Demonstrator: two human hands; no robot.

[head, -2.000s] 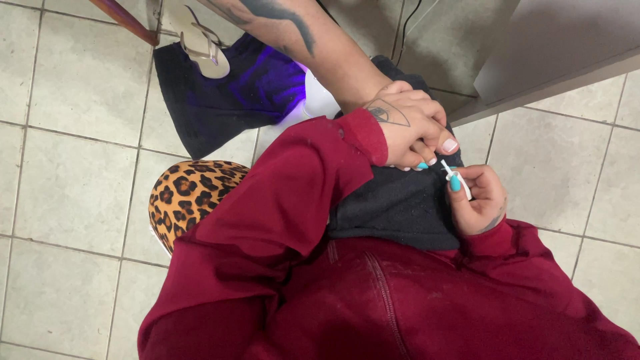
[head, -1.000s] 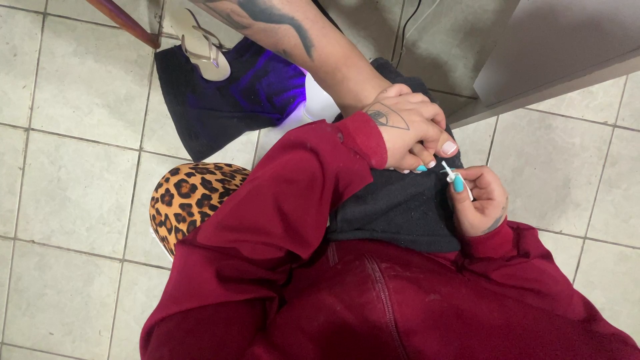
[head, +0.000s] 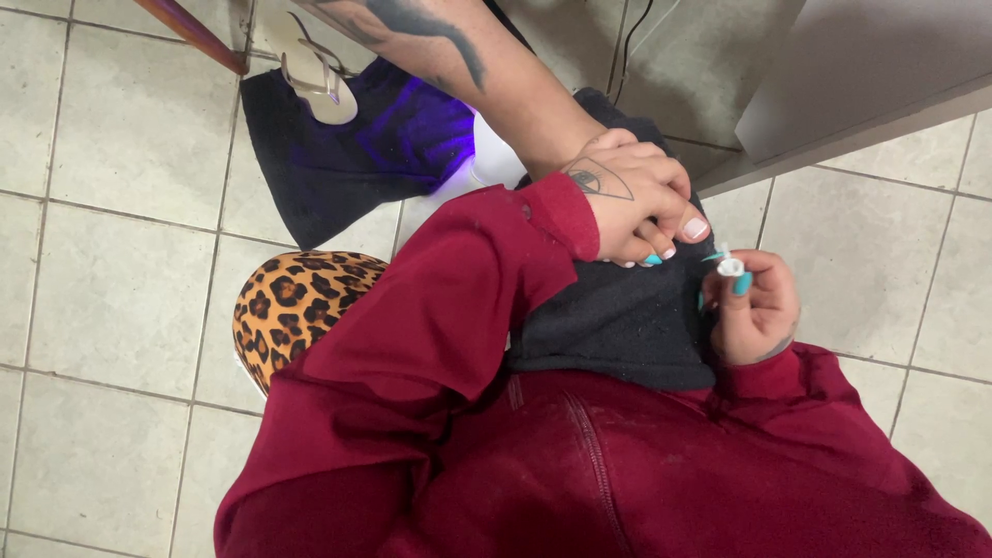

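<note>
My left hand (head: 629, 190), with an eye tattoo on its back, wraps over another person's bare foot. The big toe (head: 690, 223) shows beside my fingers, its nail pale with a white tip. Most of the foot is hidden under my hand, and a black towel (head: 612, 325) lies beneath it across my lap. To the lower right of the toe, my right hand (head: 752, 306) pinches a small white applicator (head: 729, 267) between thumb and fingers, apart from the toe. Its working end is too small to make out.
The other person's tattooed leg (head: 535, 101) comes in from the top. A flip-flop (head: 329, 101) rests on a dark cloth (head: 310, 178) by a white lamp (head: 496, 151) with violet light. A leopard-print seat (head: 294, 310) is at left, a furniture panel (head: 860, 85) at upper right.
The white applicator has turned in my right hand; its round end now faces the camera. My left hand remains on the foot.
</note>
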